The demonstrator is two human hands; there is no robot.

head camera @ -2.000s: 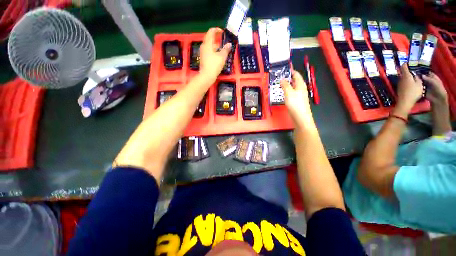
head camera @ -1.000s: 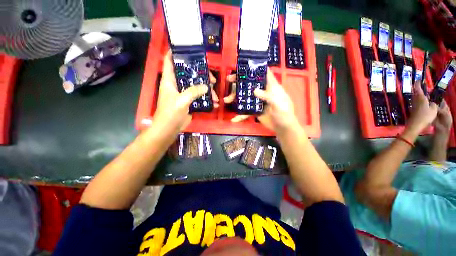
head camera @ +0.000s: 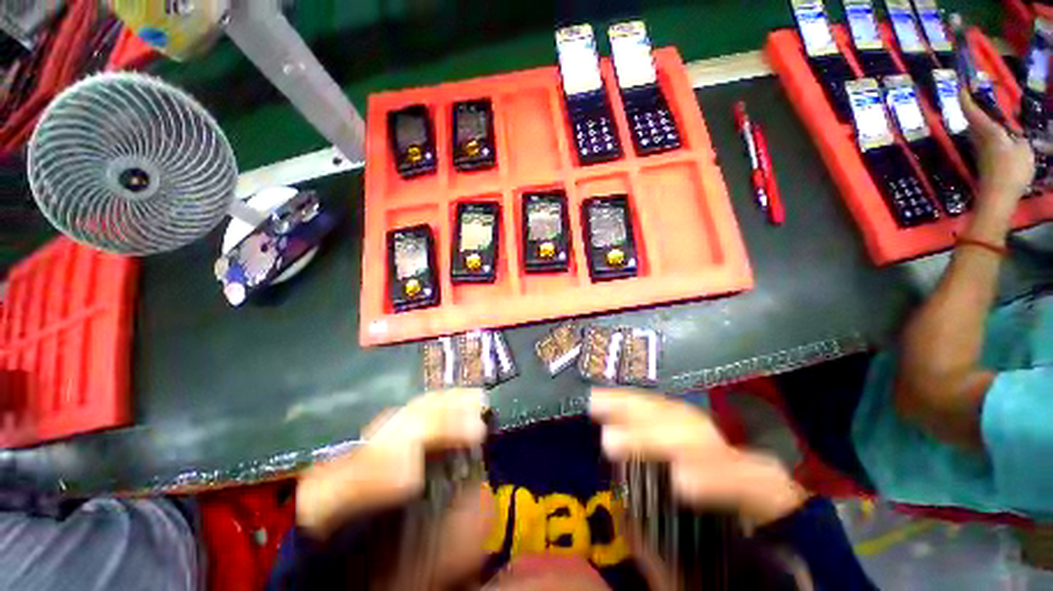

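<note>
My left hand [head camera: 398,468] and my right hand [head camera: 693,456] are low in front of my chest, both blurred. Each grips a dark, blurred upright shape that looks like a flip phone, one in the left hand [head camera: 453,491] and one in the right [head camera: 647,502]. Whether they are open cannot be told. In the red-orange tray [head camera: 554,312], several closed phones [head camera: 475,240] lie at the left and front. Two open phones [head camera: 592,110] with lit screens stand at the back right. Several small brown-and-silver batteries [head camera: 602,353] lie between tray and bench edge.
A desk fan [head camera: 133,162] and a patterned bundle [head camera: 268,248] are at the left. Thin red sticks, perhaps pens [head camera: 760,167], lie right of the tray. A neighbour's arm [head camera: 964,300] reaches over another red tray [head camera: 901,245]. A further red tray [head camera: 87,346] lies far left.
My hands have moved down from over the tray towards my body, and the lit screens they held no longer show. The view has shifted, and the whole tray now shows.
</note>
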